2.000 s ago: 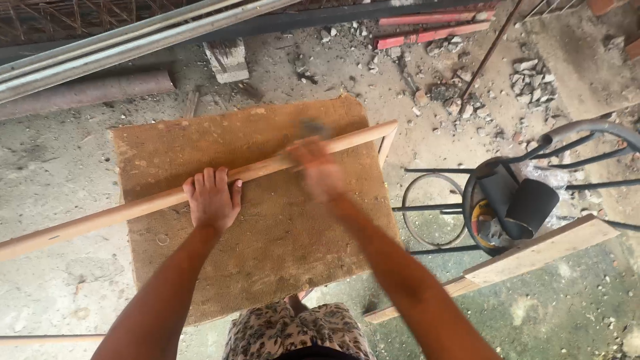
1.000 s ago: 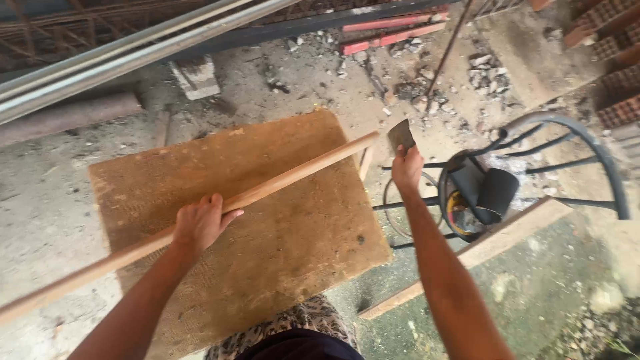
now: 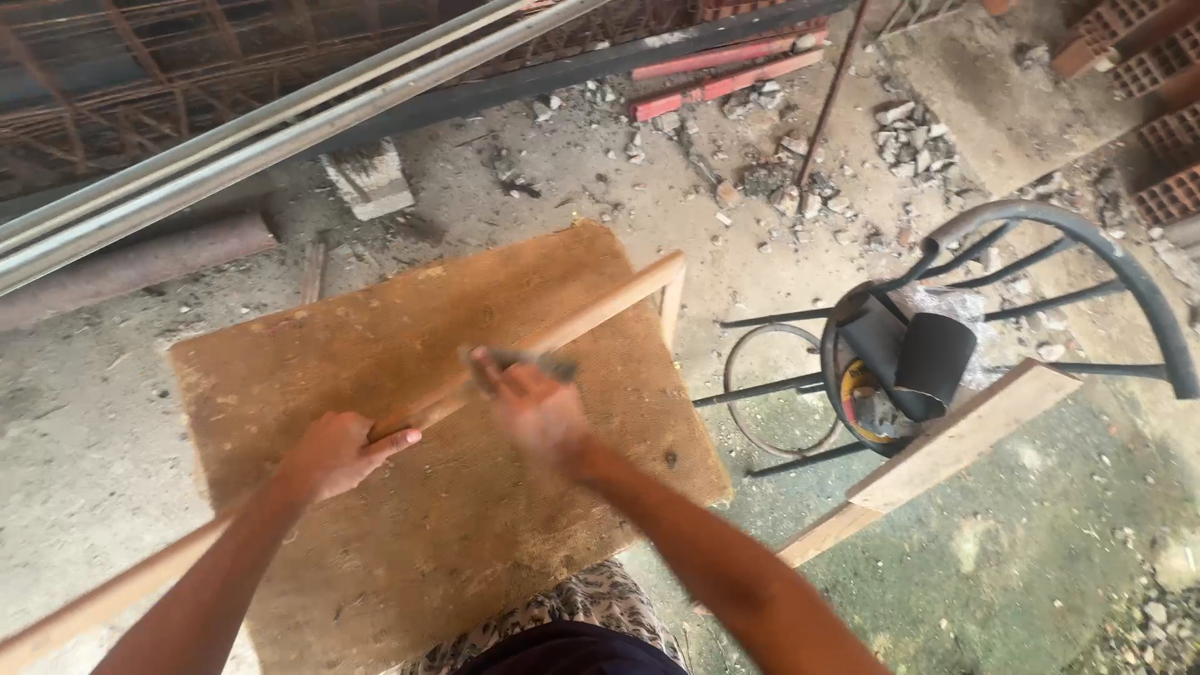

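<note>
A long wooden strip (image 3: 600,314) lies diagonally across a brown board-like work surface (image 3: 525,525), with a short wooden piece (image 3: 671,314) meeting its far right end at an angle. My left hand (image 3: 342,455) grips the strip left of the middle, thumb along its near side. My right hand (image 3: 534,403), blurred by motion, is closed around a sheet of sandpaper (image 3: 520,361) or a similar thin abrasive piece, held against or just over the strip, to the right of my left hand. Its exact contact with the wood is hidden by the fingers.
Right of the work surface, a black metal chair (image 3: 1059,216) holds dark curled sheets (image 3: 936,361) and a yellow-edged disc (image 3: 855,398). A wooden plank (image 3: 966,436) leans beside it. Metal profiles (image 3: 309,131), red bars (image 3: 727,84), a block (image 3: 370,178) and rubble (image 3: 914,141) lie beyond.
My right hand has come back left from beyond the strip's far end, where it held up the flat dark piece, and is over the strip. My left hand still holds the strip.
</note>
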